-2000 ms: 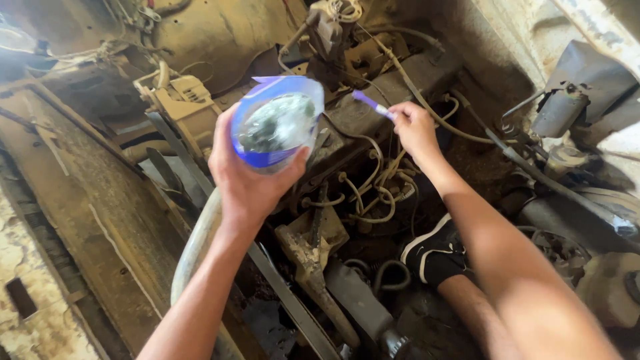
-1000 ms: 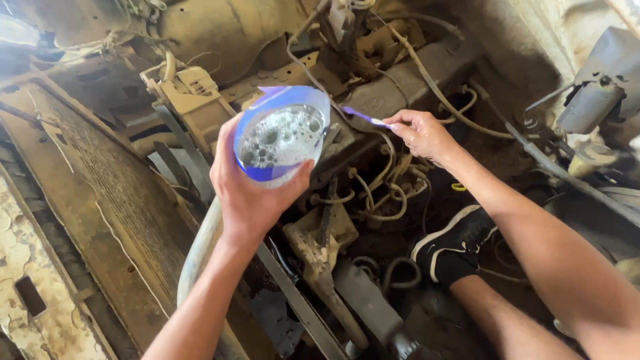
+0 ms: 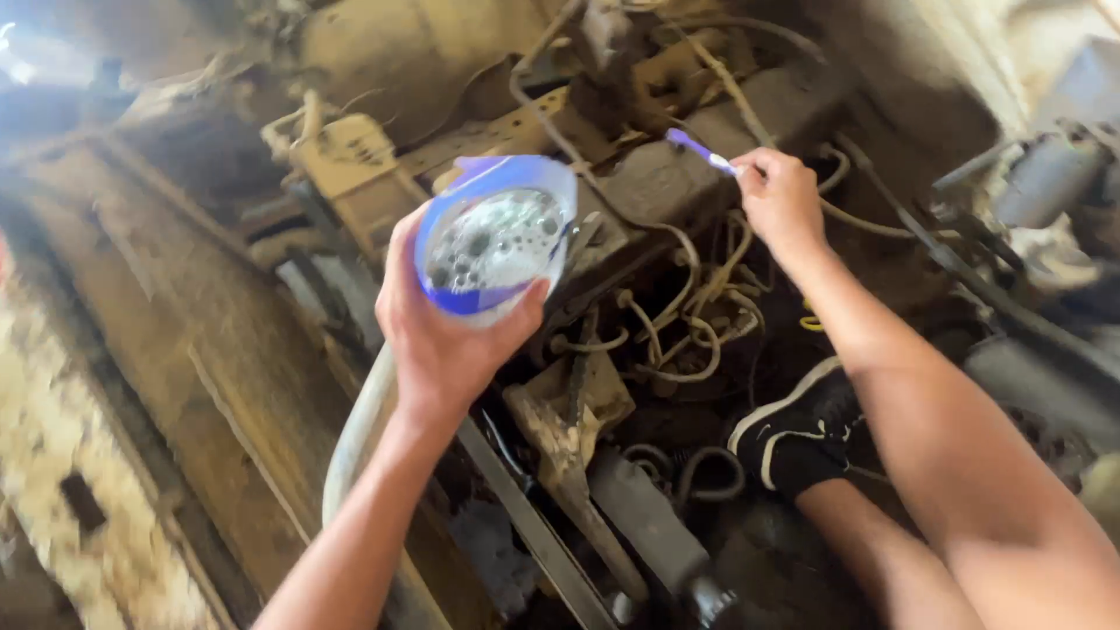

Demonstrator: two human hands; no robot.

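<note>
My left hand grips a cut-open plastic container, blue and translucent, with foamy, bubbly liquid inside. It is held above the dirty engine, its opening tilted toward the camera. To the right, my right hand pinches the end of a thin purple and white brush, apparently a toothbrush, whose head points up and left over the engine. Bent metal lines run below and between the two hands. The brush does not touch the container.
My foot in a black shoe stands among the parts at lower right. A brown radiator-like panel and a rusty frame edge lie left. A pale hose runs under my left forearm. A grey cylinder is at right.
The container stays in my left hand and the brush in my right. The brush has tipped slightly, its head now higher relative to my fingers than one second ago.
</note>
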